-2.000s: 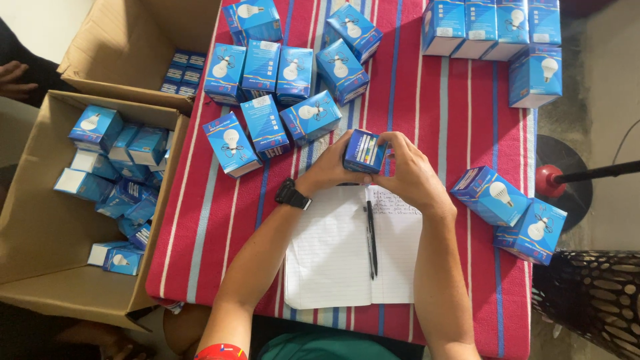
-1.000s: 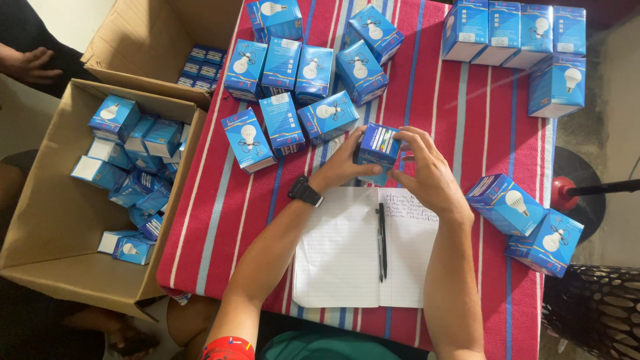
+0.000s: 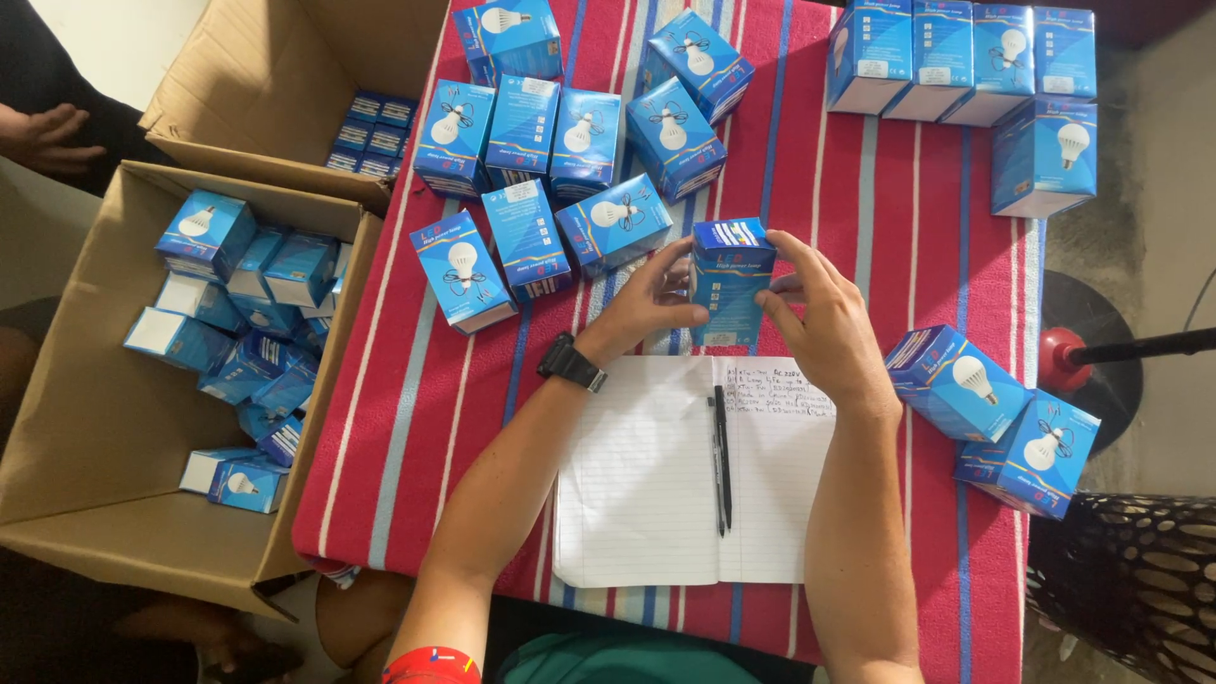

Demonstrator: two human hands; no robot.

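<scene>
Between my two hands a blue LED bulb box point(image 3: 730, 293) is held above the notebook's top edge, its printed side facing the camera. My left hand point(image 3: 651, 302), with a black watch on the wrist, grips its left side. The fingers of my right hand point(image 3: 817, 309) touch its right side and upper corner. Just below lies an open lined notebook point(image 3: 636, 475) with handwriting on the right page. A black pen point(image 3: 725, 461) rests along its fold. Several more bulb boxes point(image 3: 463, 271) lie to the left and beyond my hands.
At the left stand two cardboard boxes, the nearer one point(image 3: 85, 380) holding jumbled bulb boxes, the farther one point(image 3: 256, 90) packed with more. Bulb boxes stand at the back right point(image 3: 1045, 157) and right edge point(image 3: 955, 385). Another person's hand point(image 3: 47, 136) shows at upper left.
The bulb box between my hands has been turned, so that a long printed side now shows where mostly its striped end showed before.
</scene>
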